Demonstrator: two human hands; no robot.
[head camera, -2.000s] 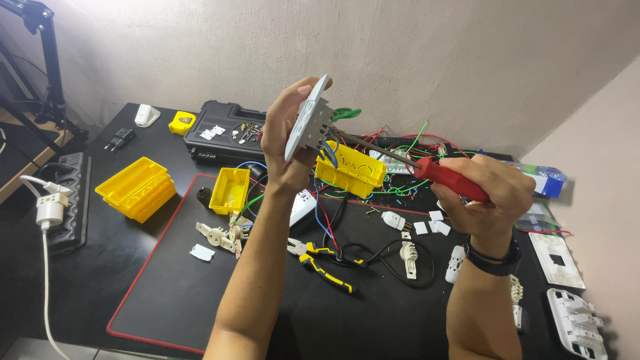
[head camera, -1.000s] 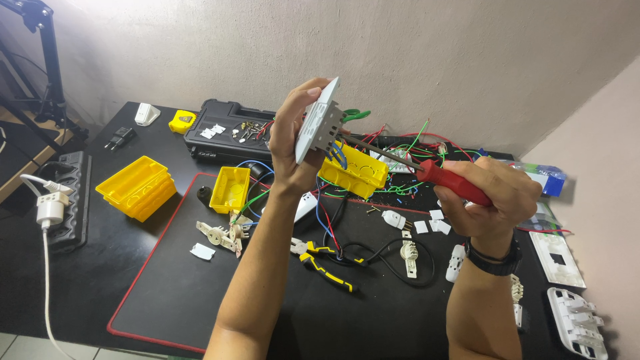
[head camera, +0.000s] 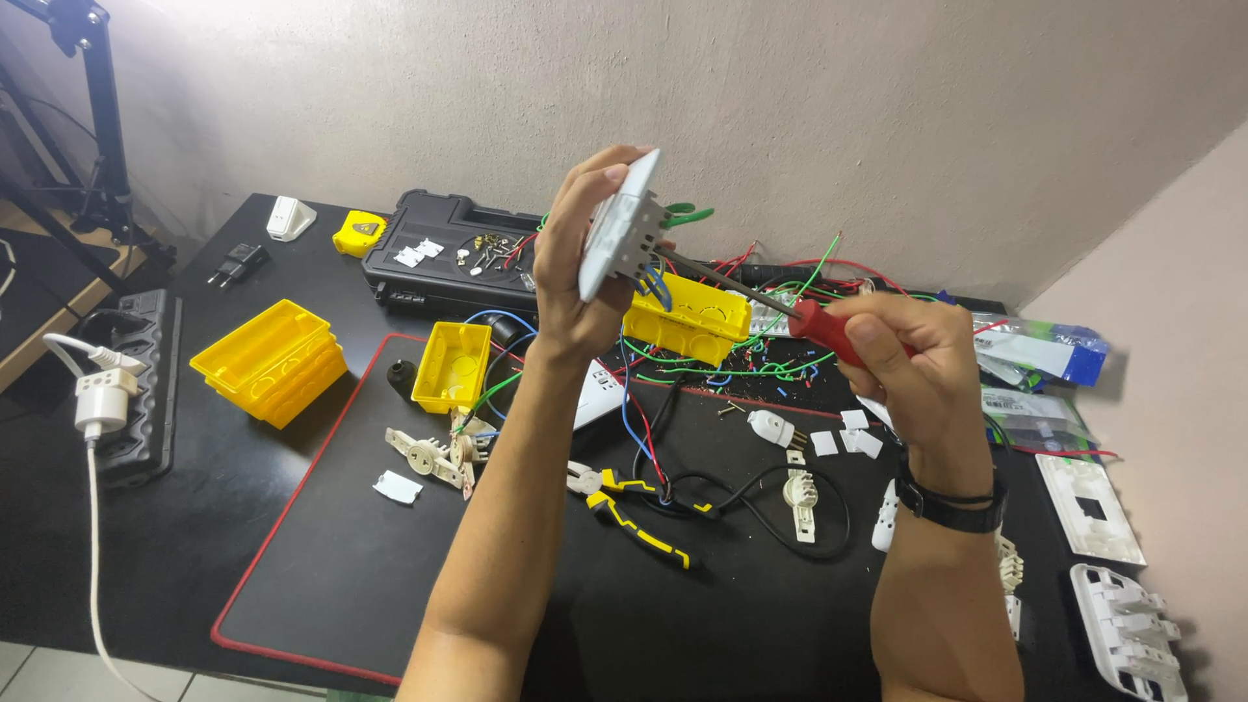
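My left hand (head camera: 583, 244) grips a white electrical wall plate module (head camera: 624, 226) and holds it raised and tilted, its back facing right. Green and blue wires (head camera: 655, 288) come out of that back. In my right hand (head camera: 912, 366) is a screwdriver (head camera: 824, 330) with a red handle, its shaft pointing left to the rear of the module; whether the tip sits in a screw cannot be seen. Behind and below the module lies a yellow electrical box (head camera: 687, 317). Combination pliers (head camera: 639, 526) with yellow and black handles rest on the black mat beneath my hands.
Stacked yellow boxes (head camera: 273, 366) stand left, near a black power strip (head camera: 146, 390). A smaller yellow box (head camera: 451, 366) sits beside my left forearm. Screws lie on a black case (head camera: 448, 249) at the back. A white plug (head camera: 770, 427), loose wires and white frames (head camera: 1092, 507) are on the right.
The wall plate in my left hand has changed its tilt slightly. The screwdriver stays in my right hand, pointing at the back of the module.
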